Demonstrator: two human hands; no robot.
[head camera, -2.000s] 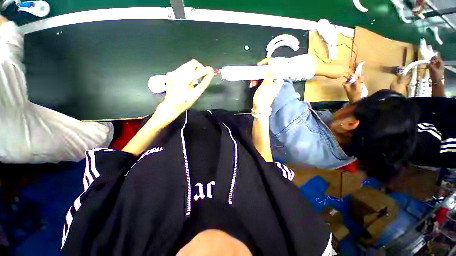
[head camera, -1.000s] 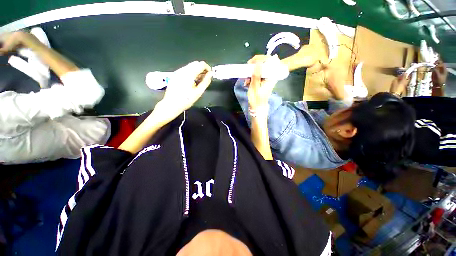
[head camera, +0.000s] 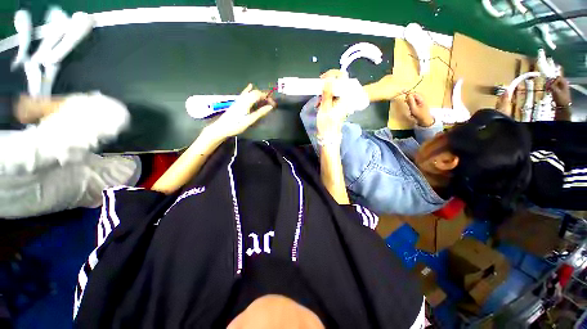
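A white spoon-shaped housing shell (head camera: 198, 106) with a blue strip inside (head camera: 222, 105) lies at the bench's middle, its right part hidden under my left hand (head camera: 239, 117). My left hand holds this shell, with its fingertips near thin red wires (head camera: 273, 90). The wires run to the left end of a straight white piece (head camera: 299, 86). My right hand (head camera: 331, 110) grips that piece near its right part. Its right end overlaps a neighbour's white sleeve or part, and the boundary cannot be told.
A white curved piece (head camera: 362, 54) lies beyond my right hand. At right, a neighbour in denim (head camera: 386, 170) works over cardboard (head camera: 479, 77) with white parts and wires. At left, another person's blurred white sleeve (head camera: 90, 125) reaches over the bench near white parts (head camera: 55, 48). A pale rail (head camera: 289, 19) edges the green conveyor.
My left hand's fingers have spread somewhat, and more of the blue strip and red wires shows. The straight piece has shifted slightly upward. The left neighbour's arm and white parts have moved.
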